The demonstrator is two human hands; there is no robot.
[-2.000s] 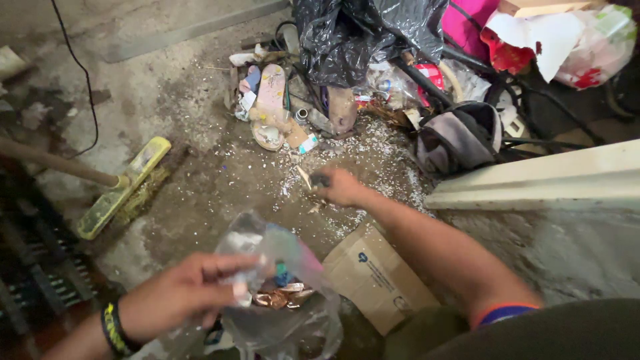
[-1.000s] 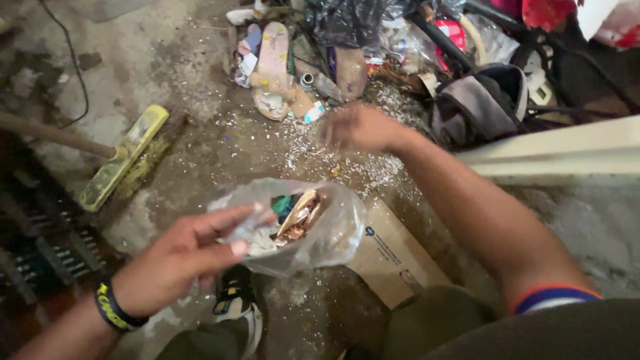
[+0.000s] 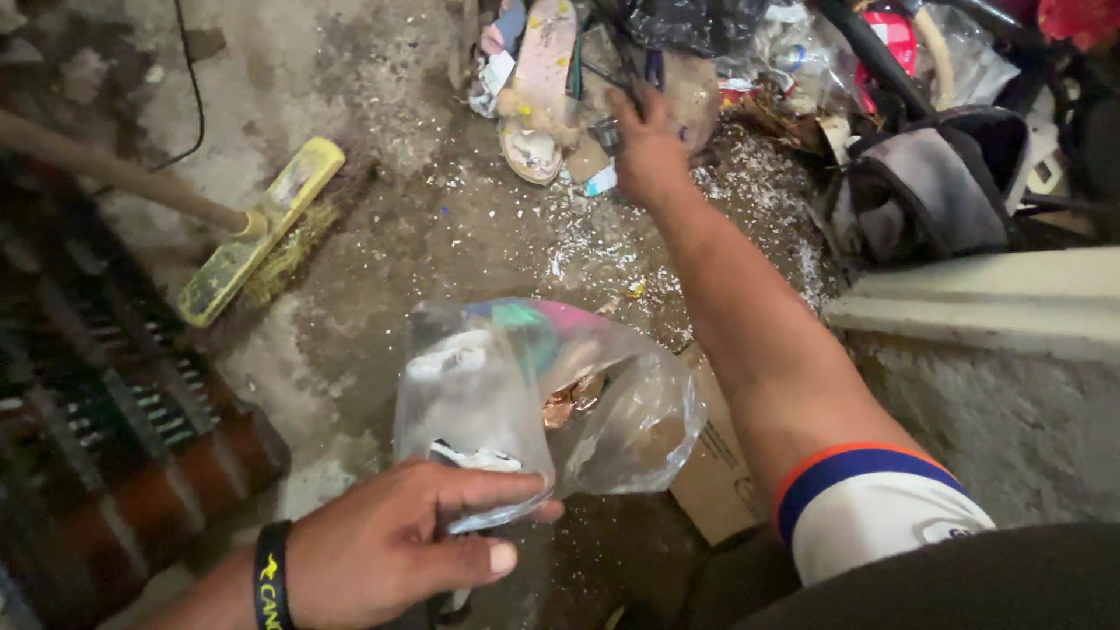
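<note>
My left hand (image 3: 420,525), with a black wristband, holds the rim of a clear plastic bag (image 3: 630,429) between its fingers. Crumpled copper-coloured wrapping (image 3: 573,401) and green and pink pieces show in the bag. My right hand (image 3: 652,153) reaches to the rubbish pile at the top, its fingers over dark items between a worn pink sandal (image 3: 542,70) and a second, brownish sole (image 3: 691,92). Whether it grips anything there cannot be told. A small blue and white piece (image 3: 601,179) lies beside it. White bits are scattered on the concrete floor (image 3: 490,254).
A broom with a yellow head (image 3: 262,232) lies at the left, above a dark slatted crate (image 3: 105,385). Black plastic (image 3: 691,31) and a grey and black slide sandal (image 3: 936,192) are at the upper right. A white ledge (image 3: 980,297) juts in; flattened cardboard (image 3: 717,455) lies below.
My right hand has moved away from me, from the scattered white bits into the pile. The bag's mouth, wide a second ago, is now partly folded over. My left hand stays at the bag.
</note>
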